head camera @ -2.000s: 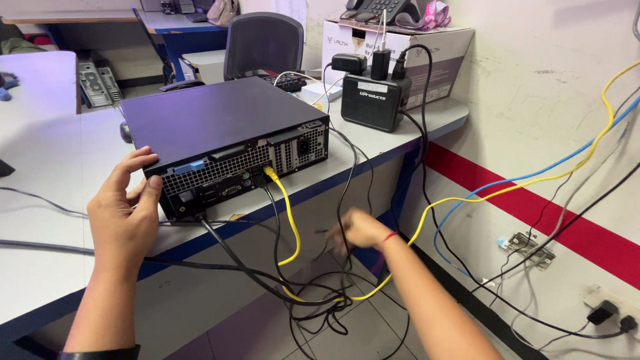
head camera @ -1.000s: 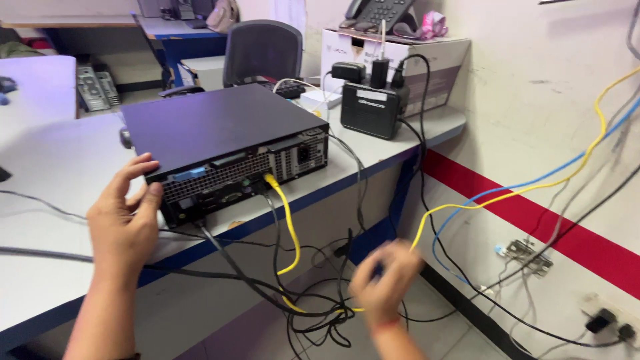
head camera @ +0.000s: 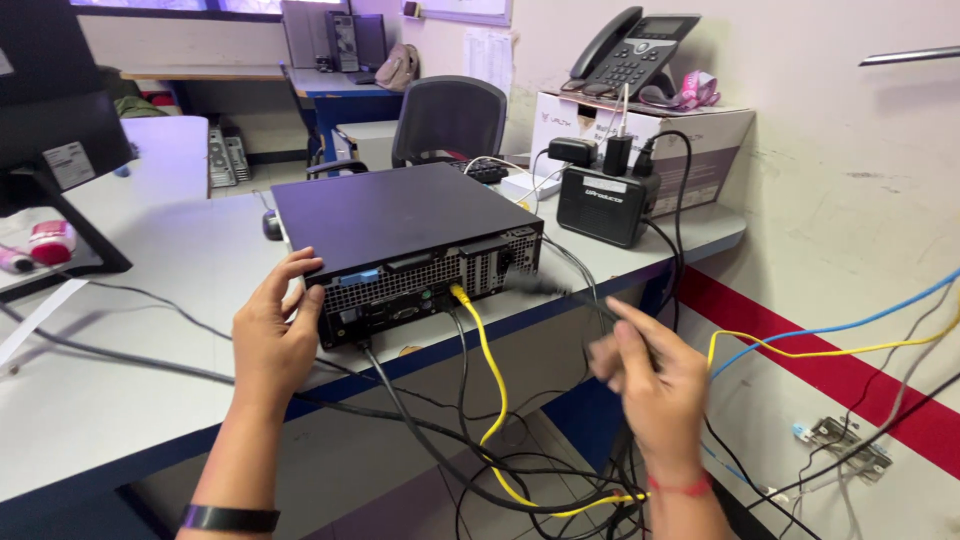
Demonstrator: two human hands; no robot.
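A black desktop computer case (head camera: 405,214) lies flat on the desk with its rear ports facing me. My left hand (head camera: 279,322) grips its near left corner. Between the fingers of my right hand (head camera: 652,367) is a black power cord, whose blurred plug (head camera: 536,283) points at the case's rear, close to the power inlet (head camera: 507,259); whether they touch cannot be told. A yellow network cable (head camera: 491,360) is plugged into the back, and black cables run from the ports beside it. A black power unit (head camera: 606,202) with several plugs on top stands to the right.
Tangled black cables (head camera: 555,480) hang below the desk edge (head camera: 450,337). A desk phone (head camera: 634,56) rests on a cardboard box (head camera: 705,150) at the back right. A monitor (head camera: 52,112) stands at left, and an office chair (head camera: 450,120) behind. An opened wall outlet (head camera: 851,450) is at lower right.
My right hand has come up from the hanging cables and now holds a black power cord near the back of the case. My left hand stays on the case corner. The view has tilted up.
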